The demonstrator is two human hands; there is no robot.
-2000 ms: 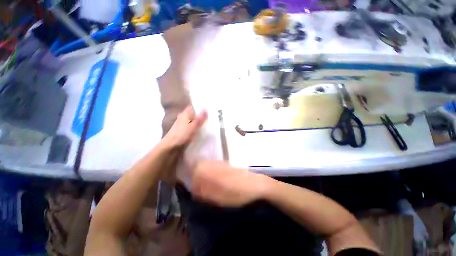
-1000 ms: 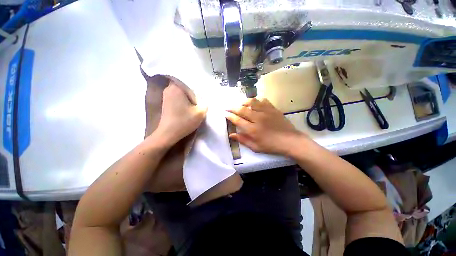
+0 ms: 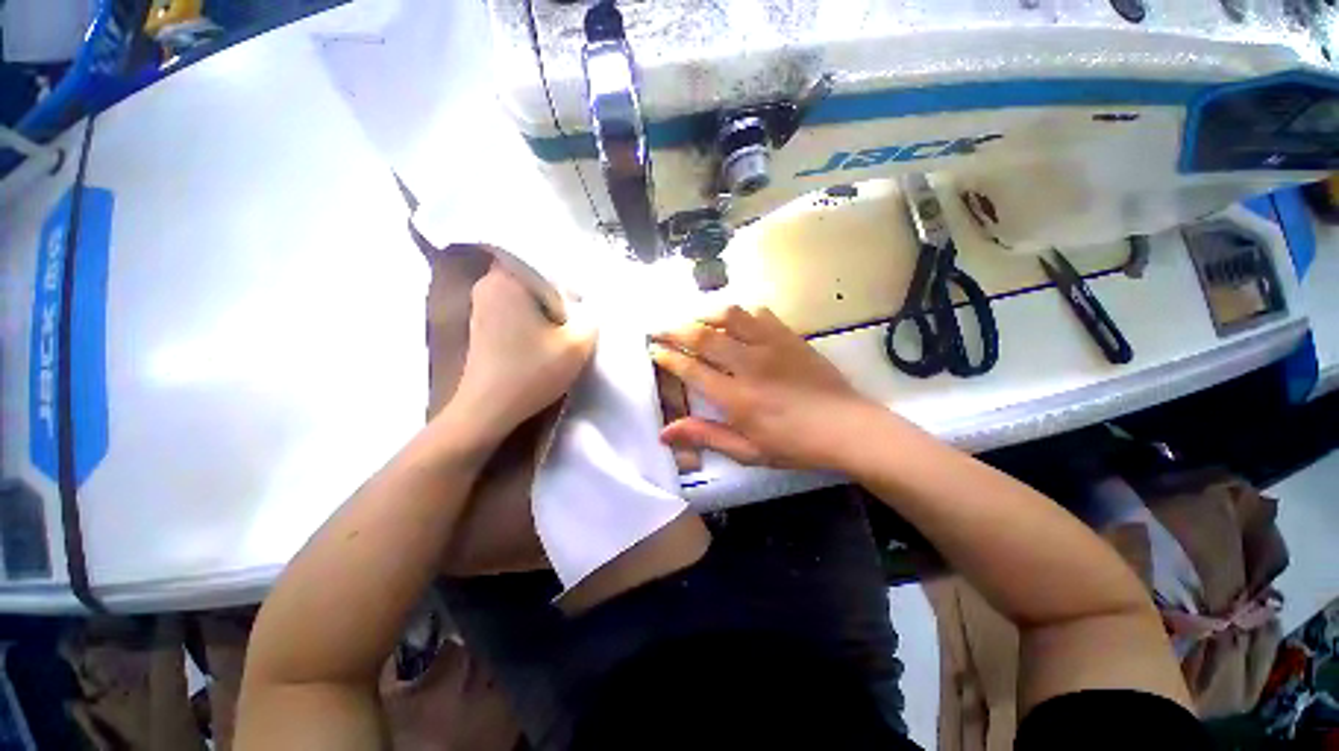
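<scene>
A brown garment panel (image 3: 492, 506) lies on the machine table, its lower end over the front edge. White pocketing (image 3: 610, 462) lies over it and runs up under the lit needle area of the sewing machine (image 3: 940, 110). My left hand (image 3: 521, 345) has its fingers closed on the cloth left of the needle area. My right hand (image 3: 764, 385) lies spread, fingertips at a narrow brown strip (image 3: 676, 418) and the white cloth's right edge. Glare hides the needle and the stitching point.
Black-handled shears (image 3: 943, 308) and dark thread snips (image 3: 1087, 305) lie right of my right hand. A dark strap (image 3: 77, 367) crosses the table at far left. Brown work pieces (image 3: 1212, 565) hang below the table edge at right.
Since two seconds ago, the cloth is spread under the machine head and both hands have moved up beside the needle area. Over the last second the hands and cloth look almost unchanged; the view shifted slightly.
</scene>
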